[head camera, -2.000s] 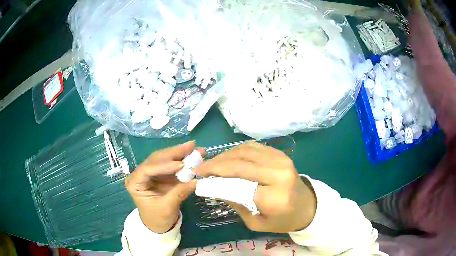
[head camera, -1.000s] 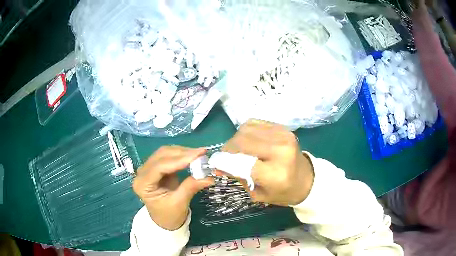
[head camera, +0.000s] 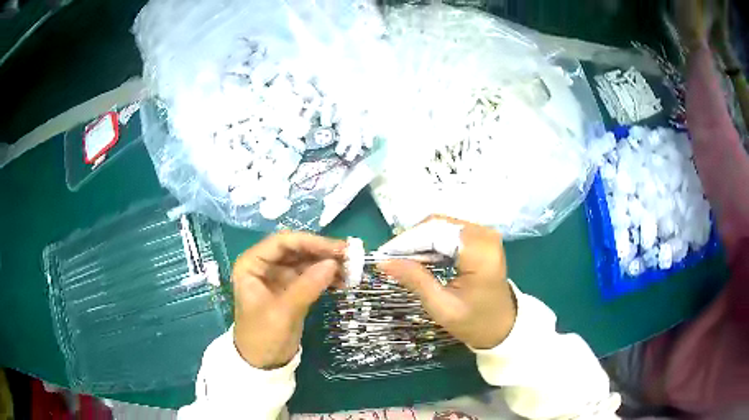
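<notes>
My left hand (head camera: 287, 287) holds a white plastic cap (head camera: 354, 262) between thumb and fingers. My right hand (head camera: 460, 275) pinches a thin metal shaft (head camera: 379, 258), whose end meets the cap. A white covering (head camera: 423, 238) lies over a finger of my right hand. The shaft's far part is hidden by the right fingers. Below the hands, the clear shaft tray (head camera: 345, 374) holds many loose shafts. The slotted tray (head camera: 123, 303) lies at left, with finished assemblies (head camera: 195, 250) side by side at its upper right.
Behind the hands are an open left parts bag (head camera: 185, 176) of white pieces and a right parts bag (head camera: 526, 193) with slender parts. A blue bin (head camera: 609, 262) of white caps stands at right. A red-bordered label card (head camera: 101, 138) is far left. A person's pink sleeve (head camera: 723, 172) shows at right.
The cap is turned upright, and a shaft now shows between it and my right fingers. The right hand has drawn back from over the cap. More of the shaft tray is visible.
</notes>
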